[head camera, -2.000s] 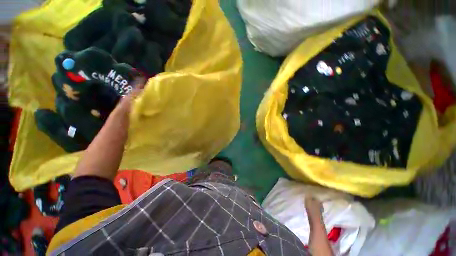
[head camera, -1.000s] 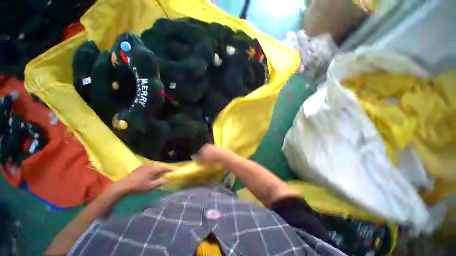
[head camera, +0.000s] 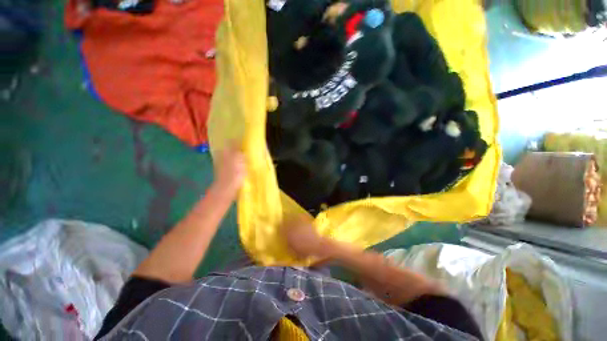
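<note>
The yellow woven sack (head camera: 256, 200) stands open in front of me, filled with dark green plush wreaths (head camera: 393, 106). One wreath on top shows white curved lettering, a light-blue ball and red trim. My left hand (head camera: 229, 170) holds the sack's rim at the near left side; its fingers are partly hidden by the fabric. My right hand (head camera: 303, 236) is blurred and grips the rim at the near corner.
An orange-red ground sheet (head camera: 160, 66) with a blue edge lies at the upper left on the green floor. A white sack (head camera: 60, 273) lies lower left. Another white sack (head camera: 459, 266) with yellow material is lower right. A brown cardboard box (head camera: 552, 186) stands at the right.
The view has turned, so the sack sits further right. My left hand has moved from the near rim to the left side; my right hand remains at the near rim.
</note>
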